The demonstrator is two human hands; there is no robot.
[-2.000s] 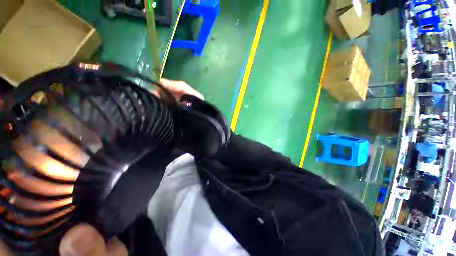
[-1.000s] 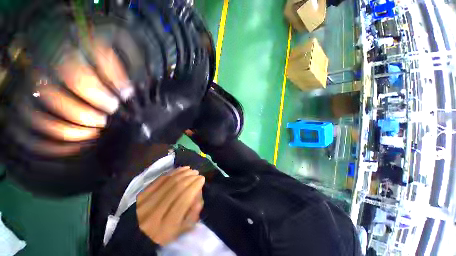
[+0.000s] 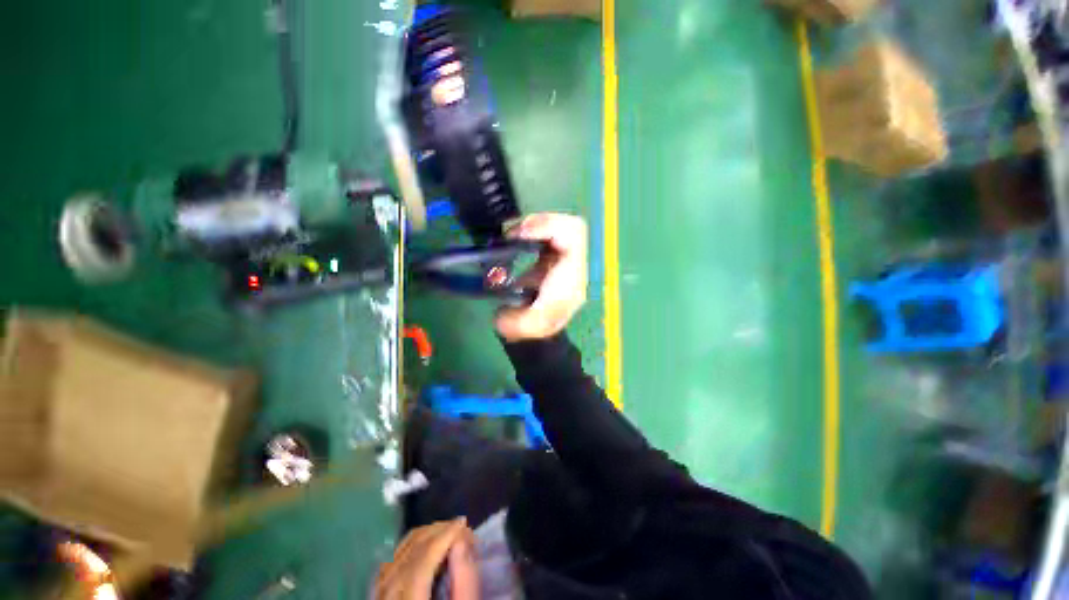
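A black table fan [image 3: 467,147] is held out past the bench edge, its slatted cage seen nearly side-on and blurred. My right hand [image 3: 556,279] grips its dark rounded base [image 3: 451,272], below the cage. My left hand [image 3: 431,565] is low at the bottom edge, partly cut off, with fingers bent; whether it holds anything cannot be told. The bench polisher [image 3: 240,211] stands on the green bench left of the fan, with a pale wheel [image 3: 96,238] at its far left end and small lights on its box.
An open carton tray [image 3: 123,428] lies on the bench [image 3: 322,375] at lower left, beside a small dark dish with shiny contents [image 3: 288,458]. A copper glow shows at the bottom left corner. Blue stools [image 3: 932,311] and a carton [image 3: 882,111] stand on the floor.
The fan has moved from close before the camera, at upper left, to farther off at upper middle. The polisher, tray and dish have come into view. My left hand is lower in the picture.
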